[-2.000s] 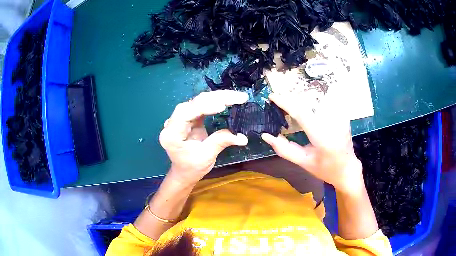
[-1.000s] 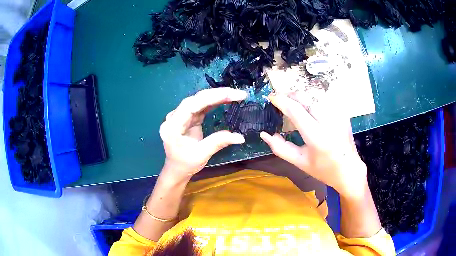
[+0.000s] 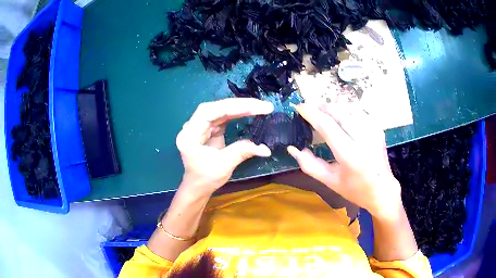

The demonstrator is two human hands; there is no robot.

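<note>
A black pleated piece (image 3: pixel 280 130), compact and ribbed, is held between my two hands over the table's near edge. My left hand (image 3: pixel 217 138) grips its left side, with fingers at the top and thumb at the bottom. My right hand (image 3: pixel 342 149) grips its right side in the same way. The fingertips cover parts of its rim. The stained tan cardboard (image 3: pixel 400 103) lies beyond my right hand, with a whitish-grey oval (image 3: pixel 351 71) on it. No stick can be made out.
A large heap of black pleated pieces (image 3: pixel 255 30) lies across the far side of the green table (image 3: pixel 141 125). A blue bin (image 3: pixel 70 108) of black pieces and a dark flat case (image 3: pixel 99 130) stand left. Another blue bin (image 3: pixel 476 190) is below right.
The pleated piece has shifted slightly between my hands and looks more rounded along its top. Both hands keep nearly the same grip.
</note>
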